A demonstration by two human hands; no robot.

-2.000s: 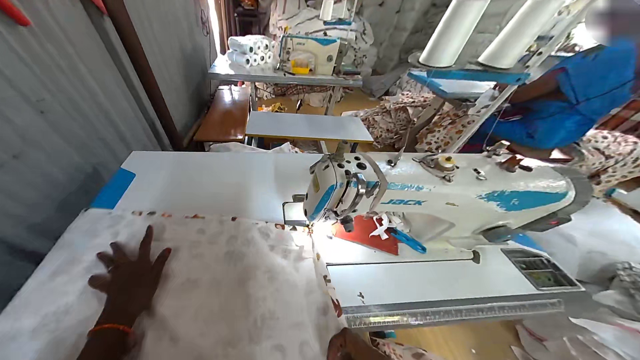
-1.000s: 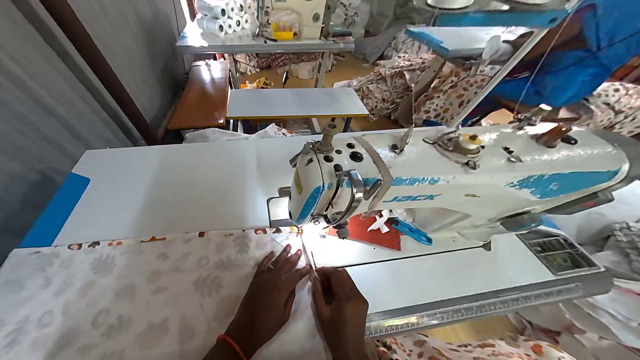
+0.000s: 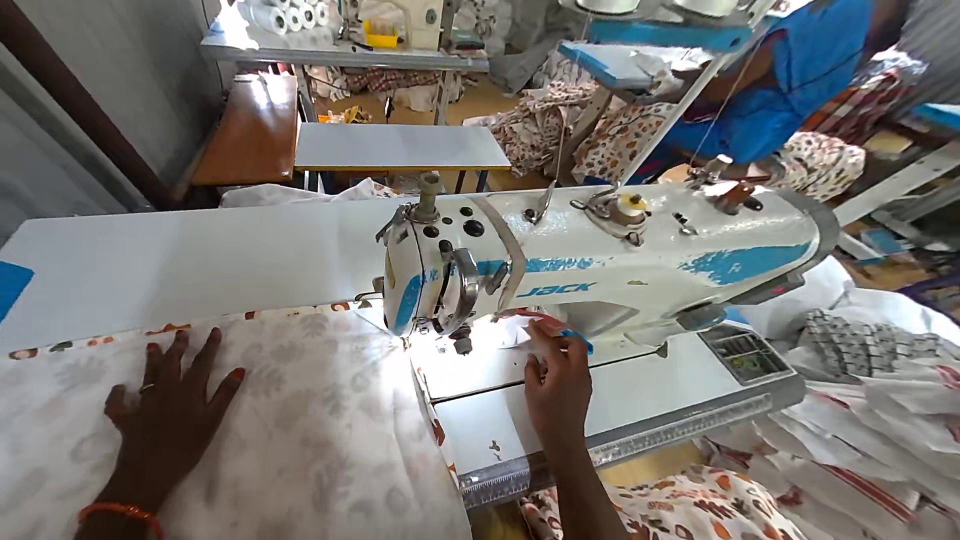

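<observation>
A Jack industrial sewing machine [image 3: 600, 262] stands across the white table, its lamp lighting the needle area. Pale cloth with a printed, turned edge [image 3: 300, 420] lies on the table's left part, one corner by the needle. My left hand [image 3: 169, 409] rests flat on this cloth, fingers spread. Under the machine arm, my right hand [image 3: 559, 375] has its fingers bent at a small white item [image 3: 514, 330], a red piece [image 3: 540, 319] and a blue-handled tool [image 3: 581, 340]; whether it grips any of them cannot be told.
A ruler strip [image 3: 675, 420] runs along the table's front edge. Printed cloth [image 3: 697, 506] hangs below it, and more fabric [image 3: 847, 435] is heaped at the right. Behind stand a brown bench [image 3: 251, 135], a white board [image 3: 401, 146] and a person in blue [image 3: 795, 82].
My left hand has moved left from the needle area onto the cloth. My right hand has left the cloth edge near the needle and moved right, under the machine arm.
</observation>
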